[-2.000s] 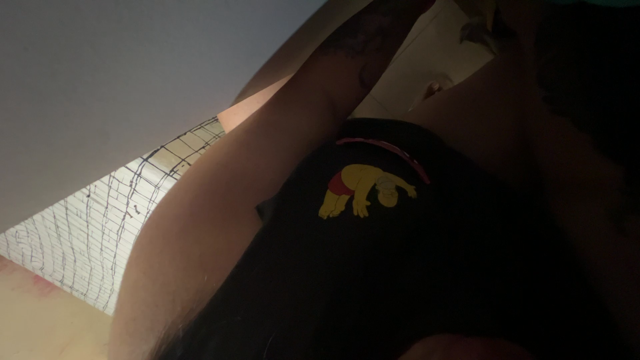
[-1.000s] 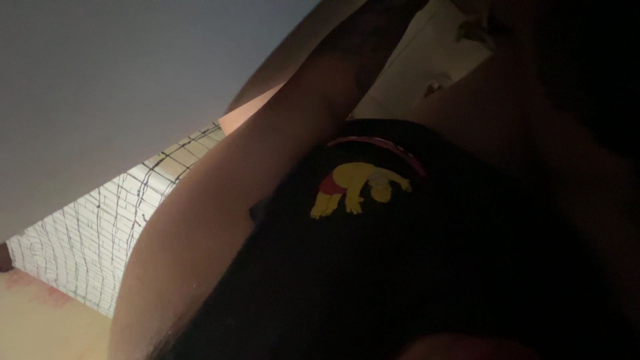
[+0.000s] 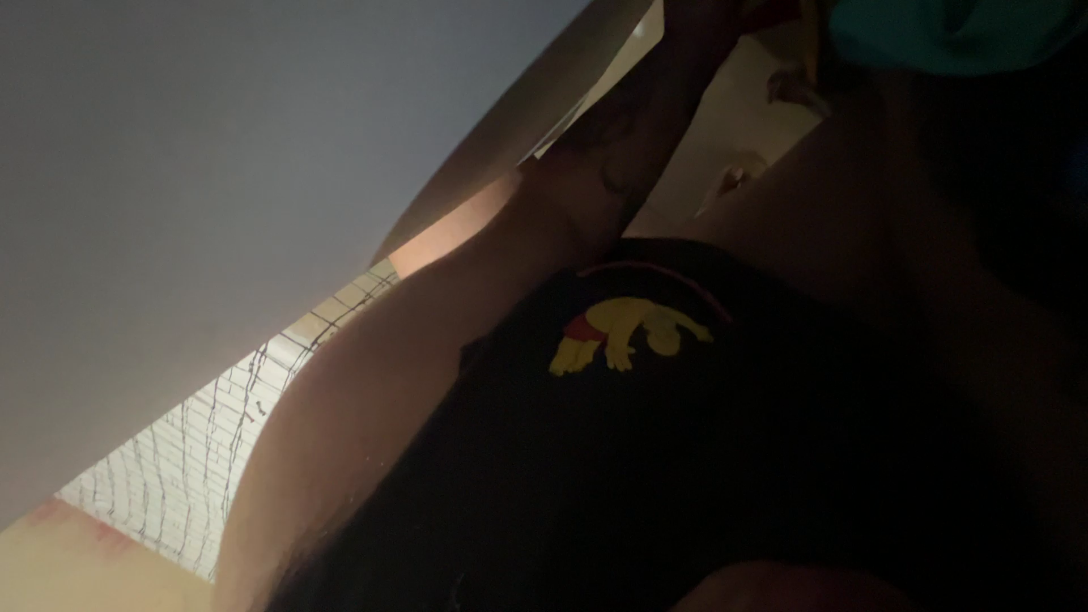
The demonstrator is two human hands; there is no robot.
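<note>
The view is very dark, and neither my left hand nor my right hand can be made out. A bare arm [image 3: 365, 382] runs from the lower left toward the top, with dark tattoo marks on its upper stretch [image 3: 616, 161]. Beside it lies a black garment [image 3: 552, 476] bearing a printed yellow figure in red shorts [image 3: 629, 327] under a curved reddish line. Teal cloth [image 3: 952, 34] shows at the top right. What the arm reaches at the top edge is too dark to tell.
A large plain grey surface [image 3: 212, 170] covers the upper left. Below its slanted edge shows a white surface with dark grid-like lines [image 3: 191, 450], beside a yellowish surface with pinkish marks [image 3: 110, 561]. Small unclear objects [image 3: 735, 178] lie on a pale surface [image 3: 705, 161] near the top.
The teal cloth shows at the top right, where the frame from one second ago was dark. The tattooed stretch of arm is seen more plainly now.
</note>
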